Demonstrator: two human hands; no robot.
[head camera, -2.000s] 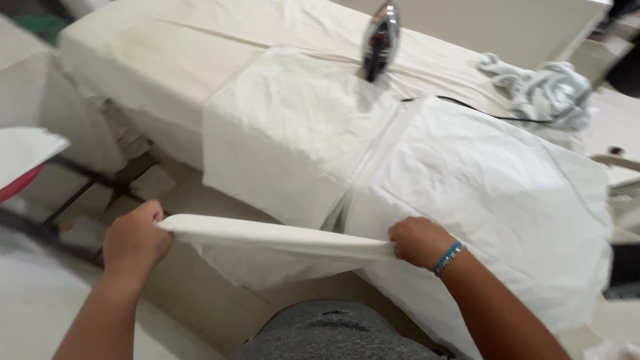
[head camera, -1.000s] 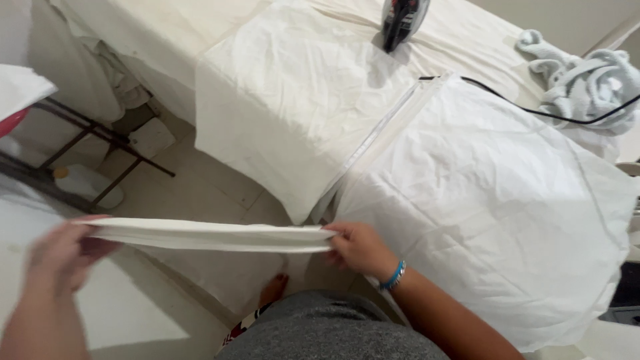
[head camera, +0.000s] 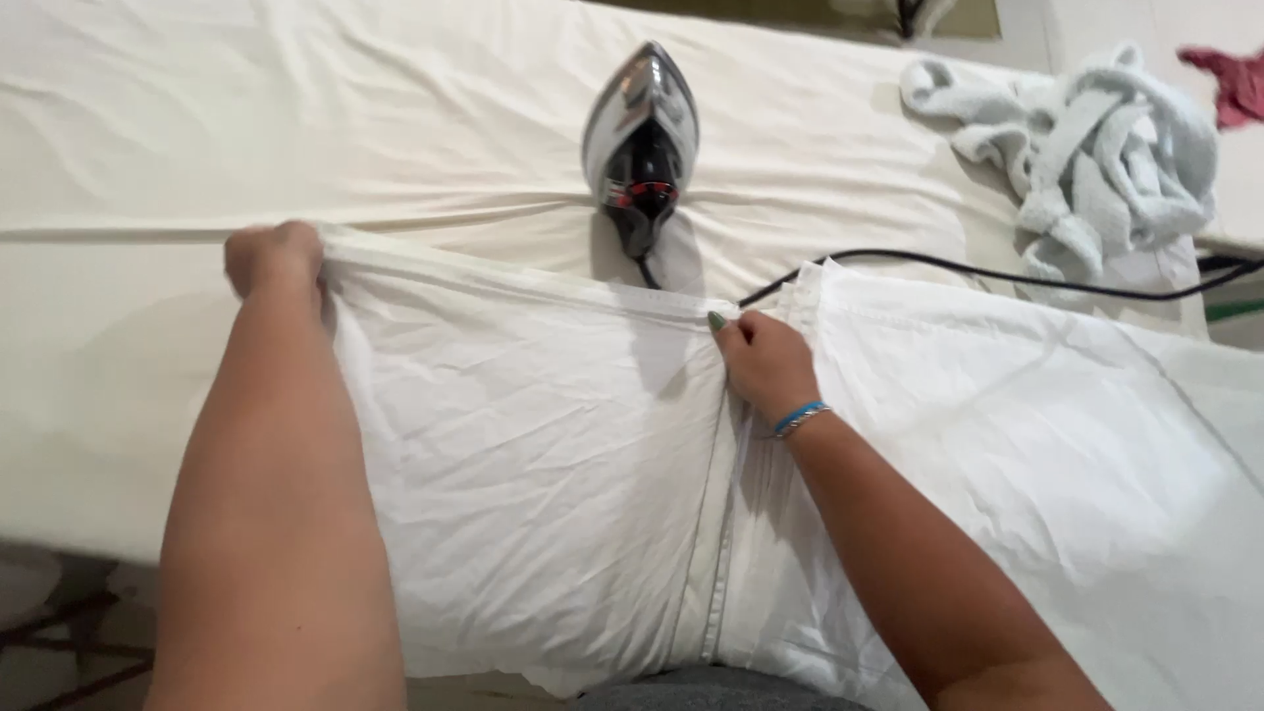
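Observation:
A white cloth (head camera: 523, 474) is stretched between my hands over the near side of a padded table with a cream cover. My left hand (head camera: 275, 259) grips its top left corner. Farther right along the same edge, my right hand (head camera: 765, 360) pinches the cloth, thumb on top, with a blue band at the wrist. Just beyond that edge a black and grey electric iron (head camera: 642, 148) rests on the cover, tip pointing away. Its black cord (head camera: 948, 262) runs to the right. More white fabric (head camera: 1027, 434) lies to the right of my right hand.
The cream cover (head camera: 425, 109) has creases running across it. A crumpled pale grey towel (head camera: 1116, 168) lies at the back right, near the cord. Beyond it is a red cloth (head camera: 1229, 84). Dark metal bars (head camera: 69, 642) show below the table at the lower left.
Both hands have moved forward from the near side to the table, still gripping cloth. The strip that was held taut in front of my body is now the cloth's far edge, lying across the cover.

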